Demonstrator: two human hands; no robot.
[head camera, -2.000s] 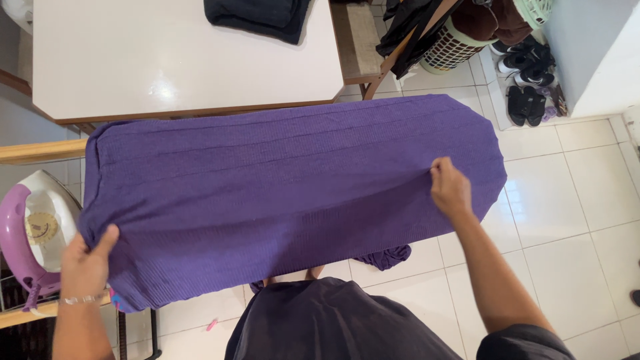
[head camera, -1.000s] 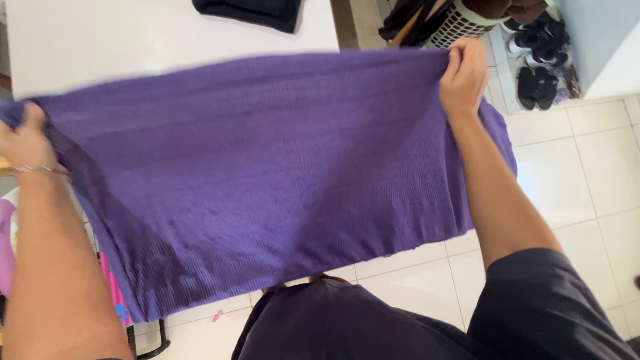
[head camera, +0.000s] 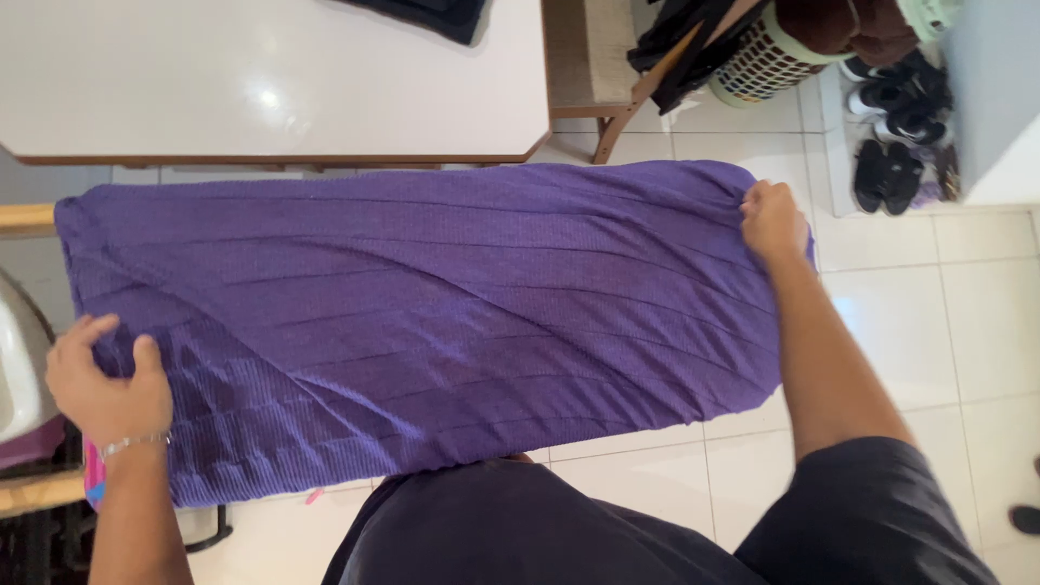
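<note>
A purple ribbed cloth (head camera: 422, 309) lies over an ironing board, hiding most of it, with diagonal wrinkles and its left part bunched in small folds. My right hand (head camera: 776, 223) pinches the cloth near the far right end of the board. At the lower left, my left hand (head camera: 114, 382) has its thumb and fingers apart, over the cloth's left edge, and grips nothing. Part of an iron (head camera: 24, 357) shows at the left frame edge, beside my left hand; the rest of it is out of view.
A white table (head camera: 284, 89) with a folded dark garment (head camera: 439, 12) stands beyond the board. At the upper right are a chair (head camera: 589, 57), a green laundry basket (head camera: 764, 61) and several dark shoes (head camera: 890, 175). Wooden bars (head camera: 28, 218) extend left of the board.
The cloth, held up between both hands a second ago, now lies on the board. My left hand has let go of its corner; my right hand still grips the fabric.
</note>
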